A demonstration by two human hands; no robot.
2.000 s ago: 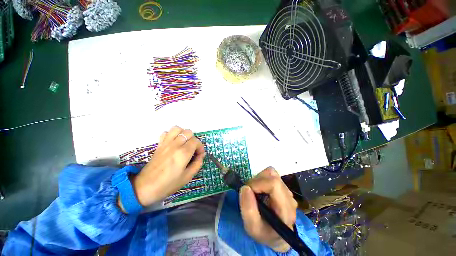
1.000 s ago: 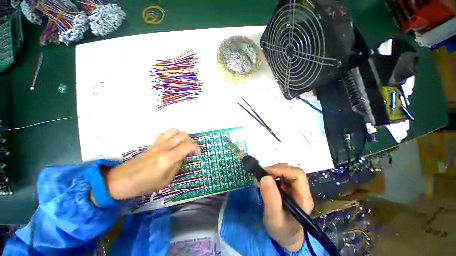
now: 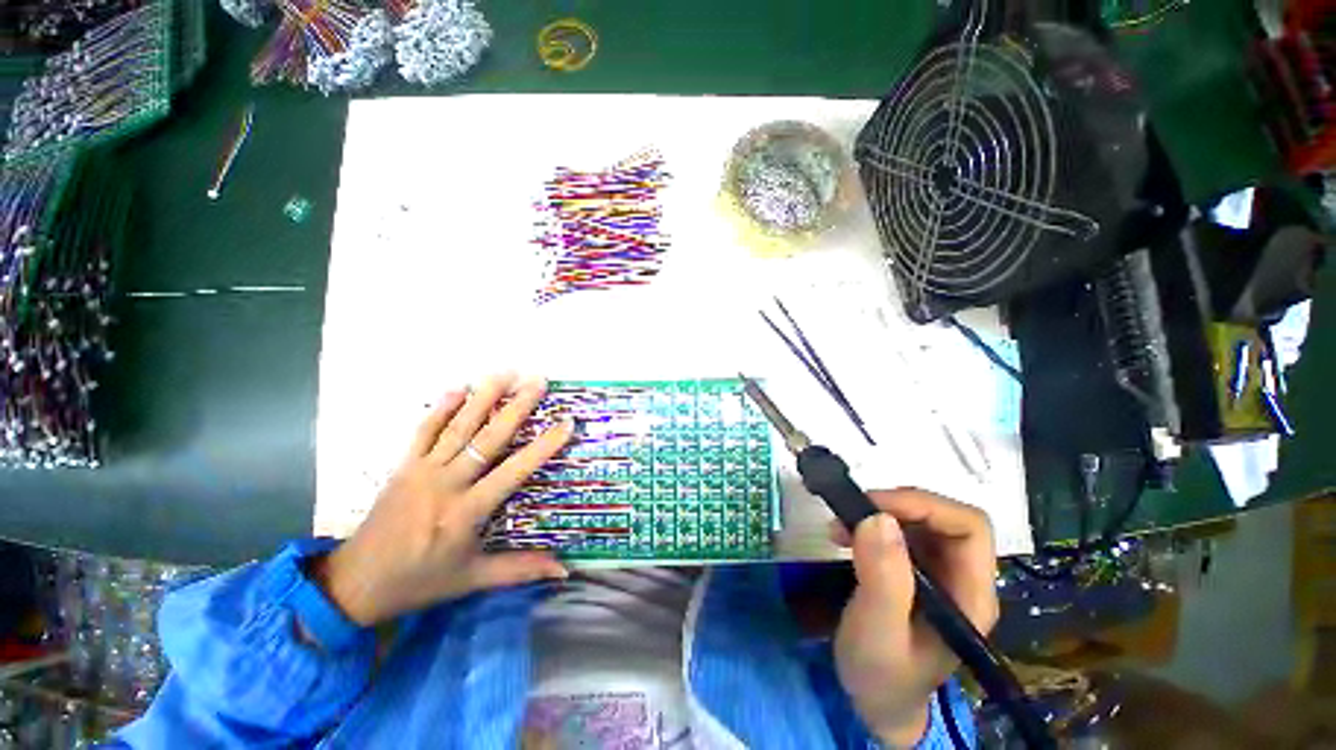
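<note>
The green PCB panel (image 3: 700,484) lies on the white sheet near its front edge. Rows of coloured lead wires (image 3: 598,476) cover its left part. My left hand (image 3: 454,506) lies flat with spread fingers over the panel's left end and wires, gripping nothing visible. My right hand (image 3: 916,586) holds the black soldering iron (image 3: 828,476). The iron's thin tip is over or just beside the panel's top right corner; contact cannot be told. A pile of loose wires (image 3: 604,227) lies above the panel.
Tweezers (image 3: 818,371) lie right of the panel. A round dish with silvery contents (image 3: 787,179) stands beside the black fan (image 3: 960,183). The iron stand (image 3: 1136,337) is further right. Wired panels (image 3: 56,308) are far left, wire bundles (image 3: 352,44) upper left.
My left hand has opened and flattened over the wires. My right hand has moved right with the iron. The panel now lies straighter, and the view has shifted left.
</note>
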